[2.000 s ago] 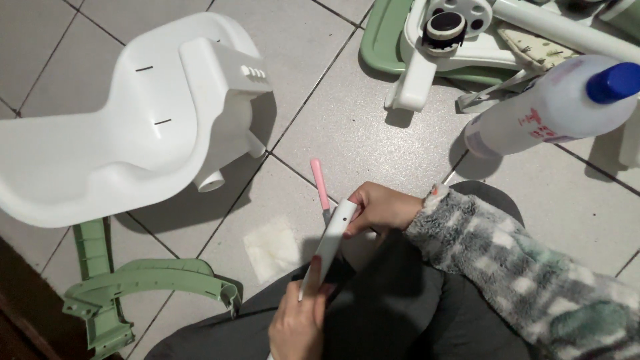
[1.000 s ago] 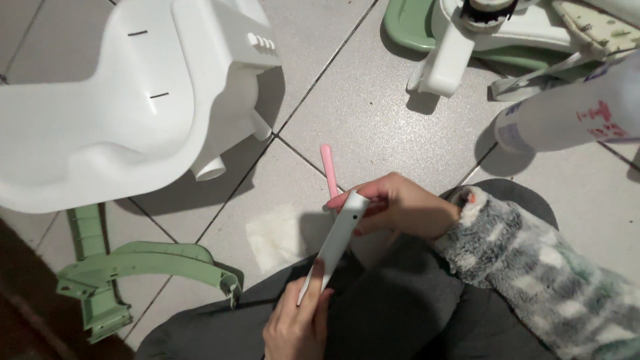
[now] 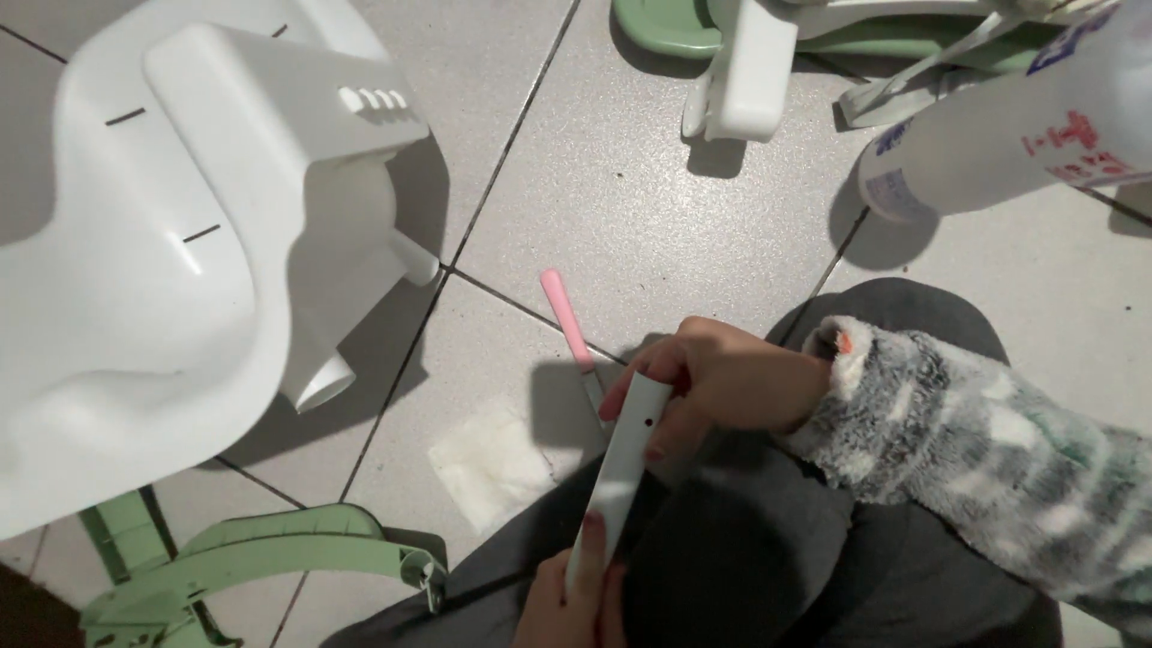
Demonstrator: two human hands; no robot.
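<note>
A white plastic tube or bar point(image 3: 621, 477) with a small dark hole near its upper end slants above my lap. My left hand point(image 3: 580, 589) grips its lower end, a finger lying along its face. Around the upper end are the fingers of my right hand point(image 3: 720, 387), close beside the hole. A pink-handled tool point(image 3: 567, 319) with a metal shaft lies on the floor just left of my right hand; its far end is hidden. A whitish folded cloth or wipe point(image 3: 495, 468) lies left of the bar.
A white molded plastic seat shell point(image 3: 225, 225) stands at the left, above a curved green plastic frame point(image 3: 288, 558). At the upper right are a white plastic part point(image 3: 751, 76), a green plastic base point(image 3: 661, 27) and a large translucent bottle point(image 3: 981, 153) bearing writing. Grey floor tiles lie beneath.
My right hand has stayed by the bar's upper end, its fingers shifting slightly around it. My left hand keeps its hold on the lower end. The view has moved closer.
</note>
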